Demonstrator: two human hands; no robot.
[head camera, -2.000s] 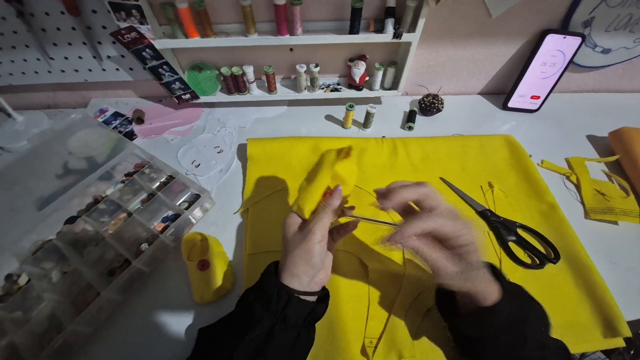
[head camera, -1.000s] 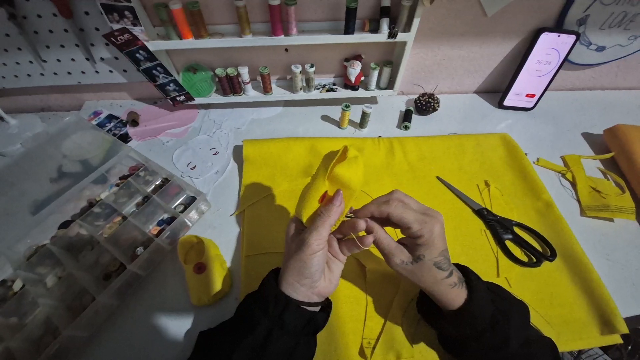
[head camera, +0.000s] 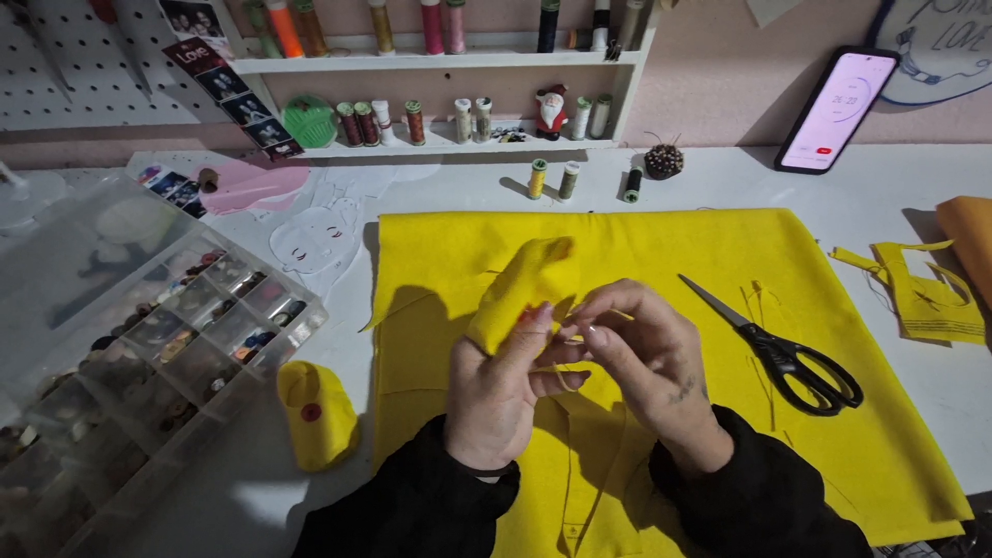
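My left hand (head camera: 500, 380) holds a small yellow fabric shoe (head camera: 519, 291) upright above a large yellow cloth (head camera: 682, 240); part of a red spot on it shows by my thumb. Close beside it is my right hand (head camera: 647, 364), thumb and forefinger pinched near the shoe's edge; whether a needle or thread is between them cannot be made out. A narrow yellow strap hangs by the left fingers. A matching yellow shoe with a red button (head camera: 318, 418) stands left of the cloth. Black-handled scissors (head camera: 775, 349) lie open on the cloth to the right.
At left is an open clear compartment box (head camera: 263, 349) of buttons. Behind the cloth stand thread spools (head camera: 537, 180) and a round pincushion (head camera: 664, 161). A phone (head camera: 837, 112) leans on the wall. Yellow scraps (head camera: 930, 298) lie at right. A white spool shelf (head camera: 442, 58) hangs above.
Two seconds ago the right hand was blurred and farther from the left, with a thin thing between them; it has since come in close to the shoe. The left hand keeps hold of the shoe.
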